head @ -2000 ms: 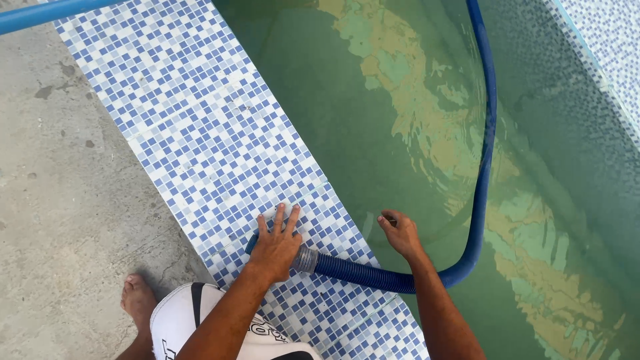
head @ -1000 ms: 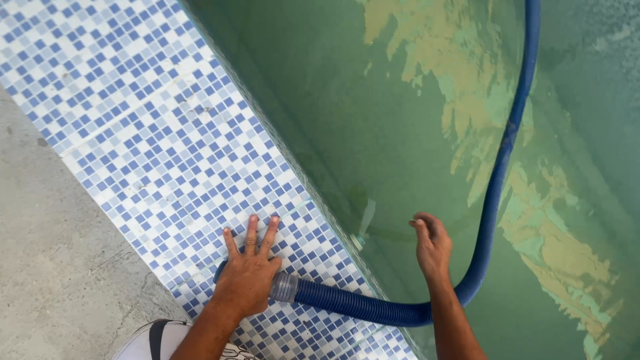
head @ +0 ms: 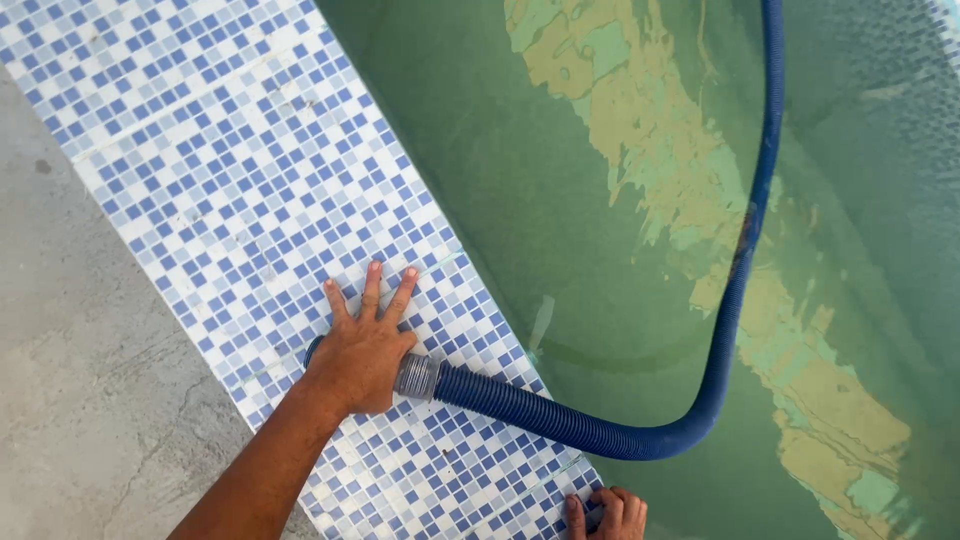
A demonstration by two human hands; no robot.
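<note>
A blue corrugated hose (head: 525, 406) lies across the tiled pool edge (head: 247, 225), curves out over the green water and runs up at the right. Near its end sits a clear ribbed plastic cuff (head: 417, 376). My left hand (head: 364, 352) rests palm down over the hose end just left of the cuff, fingers spread on the tiles; a bit of blue hose shows at its left side. Whether the palm presses on the hose is hidden. At the bottom, my right hand (head: 609, 514) touches the rim of the tiled edge with bent fingers, below the hose, and is partly cut off.
Green pool water (head: 480, 150) with yellowish reflections fills the right side. Rough grey concrete (head: 90, 315) borders the tiles at the left. A small pale translucent strip (head: 541, 322) shows in the water near the edge. Mosaic tiles (head: 930, 45) appear at the upper right.
My right hand has moved from above the water, beyond the hose, down to the tiled rim. My left hand stays over the hose end. The view has shifted.
</note>
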